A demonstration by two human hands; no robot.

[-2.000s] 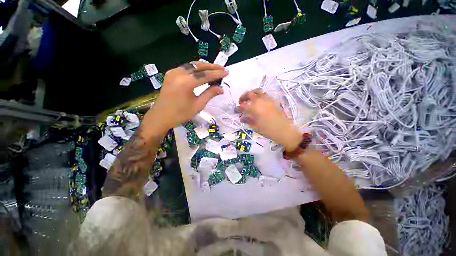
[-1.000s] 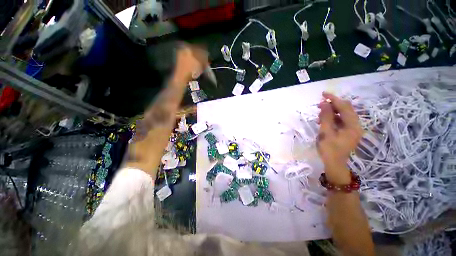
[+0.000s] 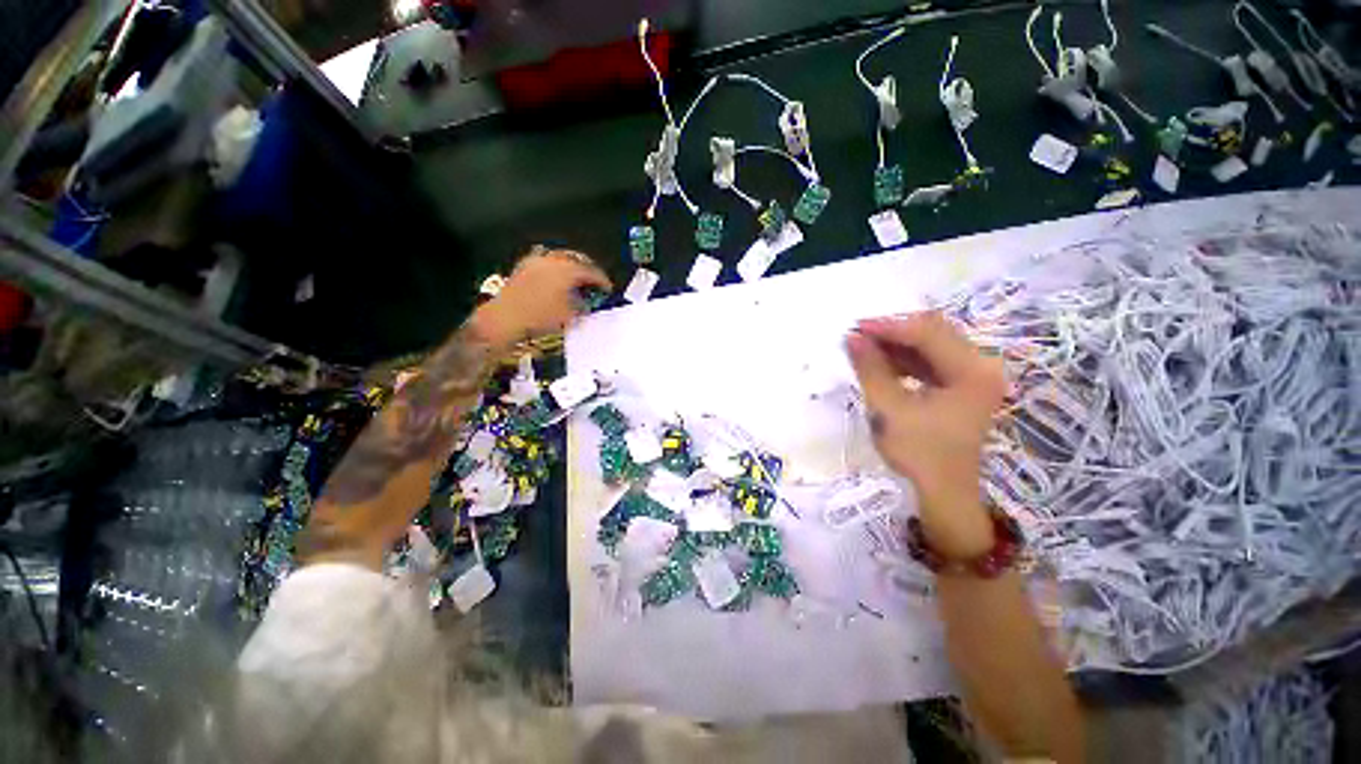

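Observation:
My left hand [image 3: 549, 294] is at the belt edge by the white sheet's upper left corner, its fingers curled on a small dark green circuit board [image 3: 588, 297], mostly hidden. My right hand [image 3: 928, 406] is above the white sheet [image 3: 746, 351], thumb and fingertips together; whether they pinch something thin is unclear. Green boards with white squares and yellow parts [image 3: 702, 515] lie piled on the sheet between my forearms. White cables [image 3: 1179, 433] are heaped at right. A joined board-and-cable set [image 3: 642, 242] lies on the belt beyond my left hand.
More joined sets [image 3: 888, 185] lie along the dark green belt [image 3: 560, 187]. A second board pile [image 3: 500, 470] is beside my left forearm. A folded cable [image 3: 863, 503] lies near the sheet pile. A red-fronted bin [image 3: 582, 67] stands beyond. Racking is at left; more cables [image 3: 1261, 716] are lower right.
My left hand has come back from over the belt to the small board at its edge; a joined set now shows where it was. My right hand has moved left, away from the cable heap.

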